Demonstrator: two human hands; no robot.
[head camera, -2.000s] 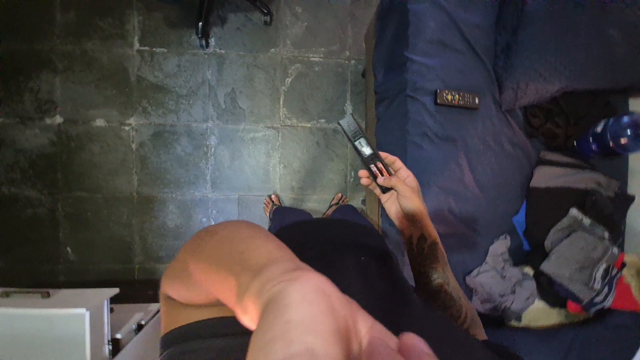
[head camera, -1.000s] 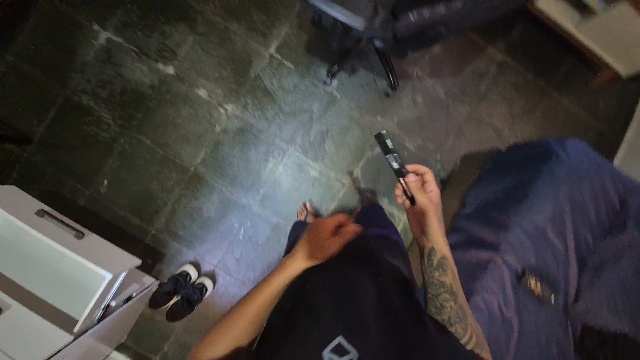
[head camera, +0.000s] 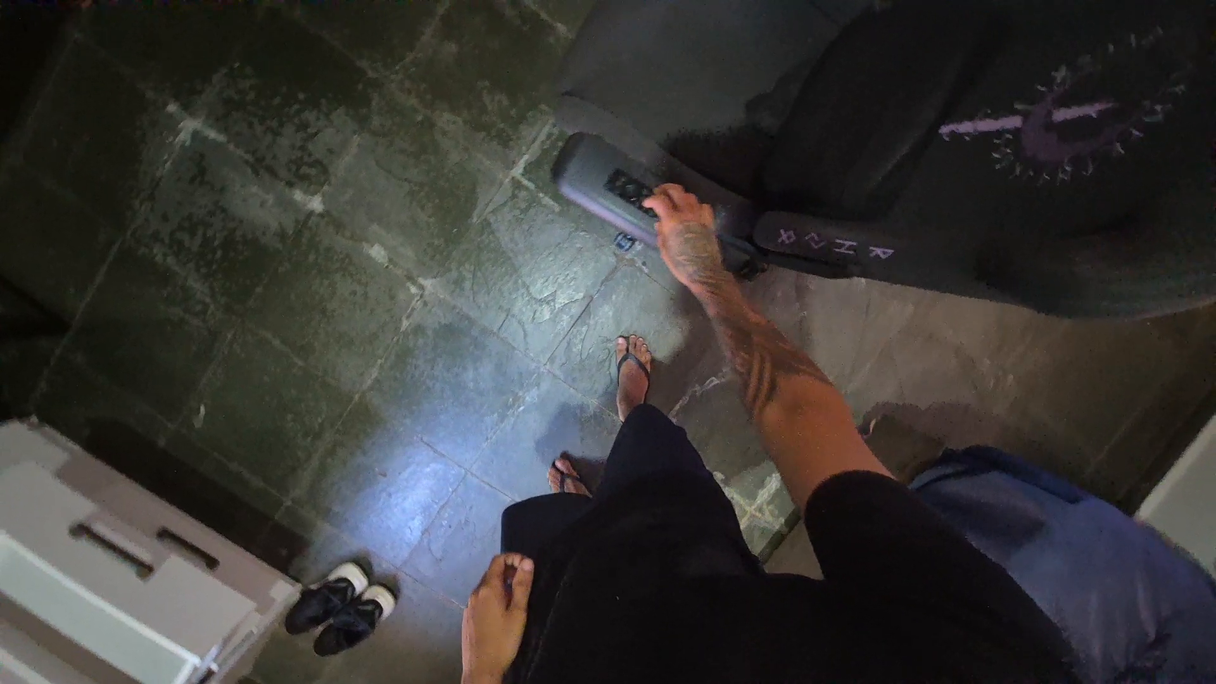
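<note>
My right hand (head camera: 682, 223) reaches out over the padded armrest (head camera: 581, 171) of a dark chair. Its bent fingers are on the near end of a small black oblong object (head camera: 627, 188) that lies along the top of the armrest; what the object is cannot be made out. My left hand (head camera: 494, 617) hangs low beside the black clothing on my body, fingers curled inward. Nothing shows in it, but its palm is hidden.
The chair's backrest (head camera: 1073, 228) bears a purple emblem and fills the upper right. Black shoes (head camera: 337, 608) stand on the slate tile floor (head camera: 313, 361), near a white drawer unit (head camera: 133, 541) at lower left. Dark blue fabric (head camera: 1064, 570) is at lower right.
My right hand has gone from holding a black handheld device above the floor to the chair's armrest. My left hand has moved from in front of my body to its side. The view has swung.
</note>
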